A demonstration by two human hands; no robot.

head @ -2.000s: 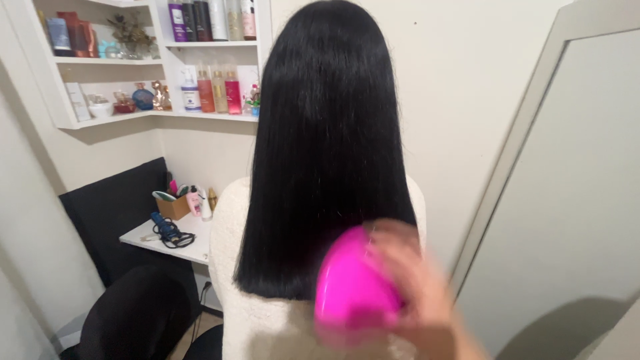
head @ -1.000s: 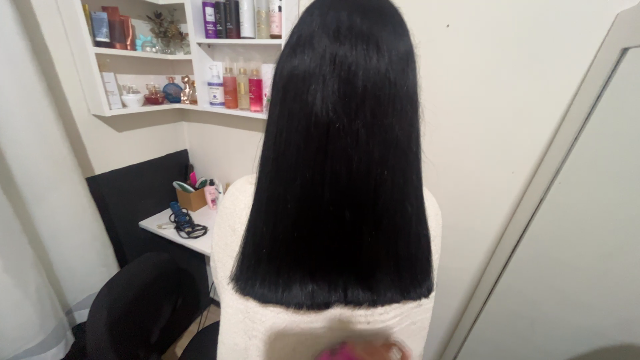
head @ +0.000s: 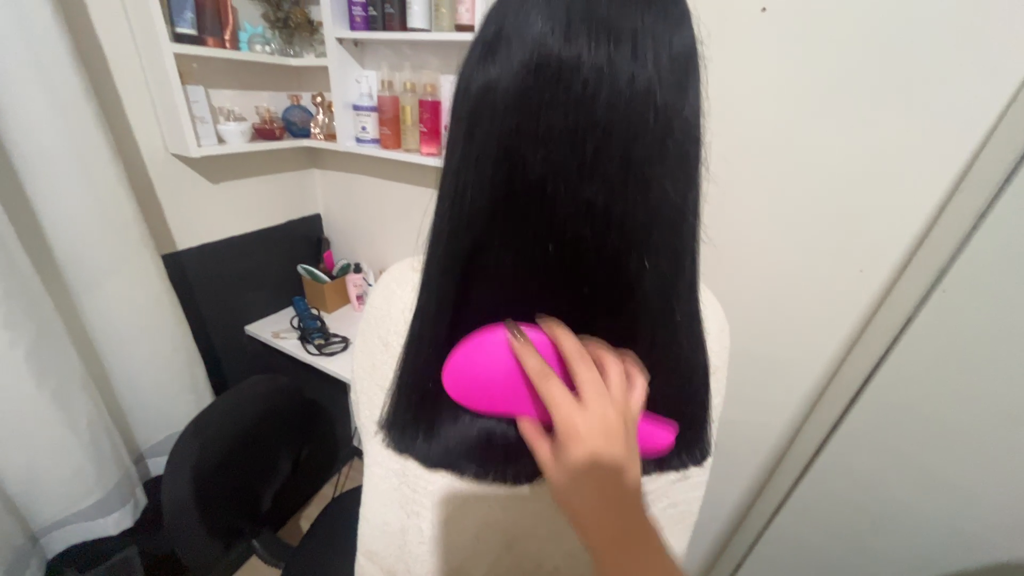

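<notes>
Long, straight black hair (head: 568, 200) hangs down the back of a person in a cream fleecy top (head: 400, 512), seen from behind. My right hand (head: 588, 400) grips a bright pink hairbrush (head: 488, 372) across its back. The brush lies against the lower part of the hair, its rounded head to the left and its handle end showing to the right of my fingers. Its bristle side is hidden against the hair. My left hand is out of the picture.
White corner shelves (head: 392, 156) hold bottles and perfume flasks. Below, a white table (head: 272, 328) bears a dark blue corded device (head: 312, 324) and a brown box (head: 326, 294) of brushes. A black chair (head: 248, 472) is at lower left, a white curtain (head: 72, 264) beside it. A framed panel (head: 904, 400) leans right.
One second ago the hand and pink brush were blurred at the bottom edge, below the hair; now they are higher, with the brush on the lower hair.
</notes>
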